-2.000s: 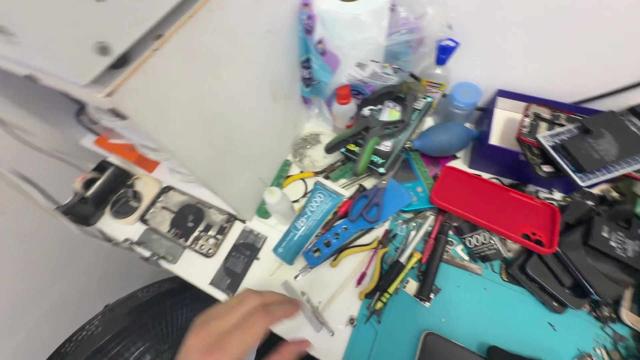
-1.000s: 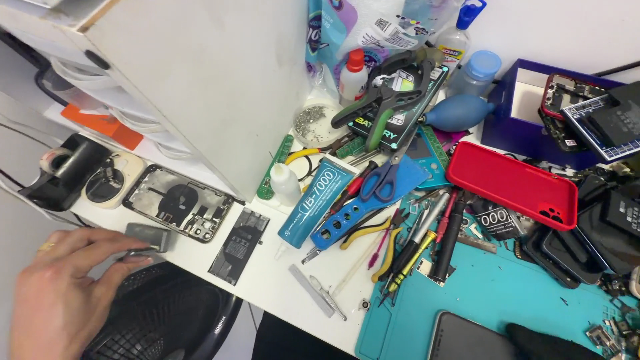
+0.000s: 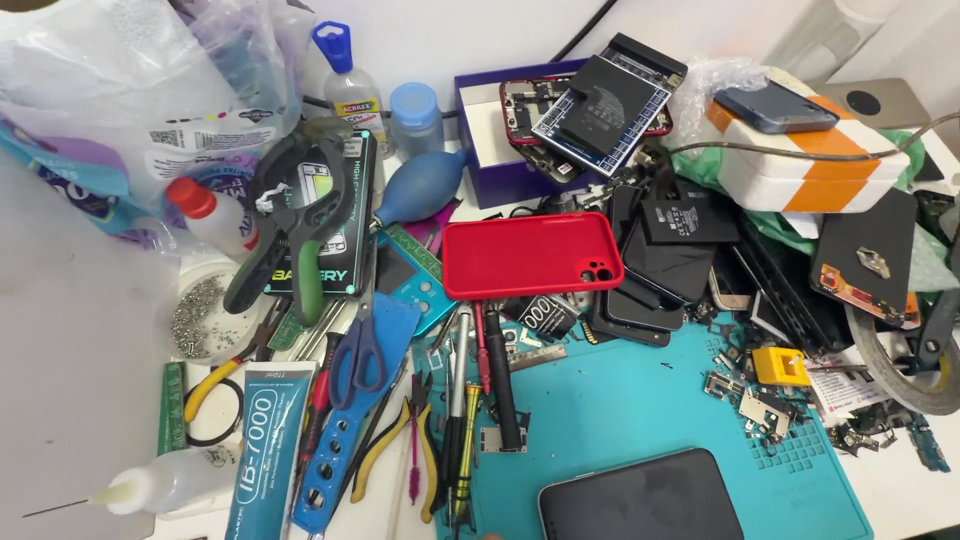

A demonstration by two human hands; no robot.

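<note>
A sliver of a fingertip, apparently of my left hand [image 3: 491, 536], shows at the bottom edge, left of a dark-screened smartphone [image 3: 641, 499]. The rest of that hand is out of frame, so its hold is hidden. My right hand is not in view. The phone lies on a turquoise repair mat [image 3: 600, 405]. Beyond the mat's back edge lies a red phone case [image 3: 525, 259]. Left of the phone are a black-handled tool [image 3: 502, 382], a yellow precision screwdriver [image 3: 469, 435], yellow-handled pliers [image 3: 427, 465] and blue scissors [image 3: 358, 364] on a blue perforated tool [image 3: 330, 457].
A glue tube [image 3: 270, 450], a needle-tipped bottle [image 3: 172, 480] and a dish of screws [image 3: 206, 315] stand left. Behind are a spring clamp [image 3: 296, 225], a blue air blower [image 3: 420, 184] and a purple box [image 3: 510, 187]. Phone parts, a yellow block [image 3: 780, 366] and a tape roll [image 3: 907, 367] crowd the right.
My left hand reached the far-left table edge and a small grey part there one second ago; now only a fingertip shows at the bottom. The view has swung right.
</note>
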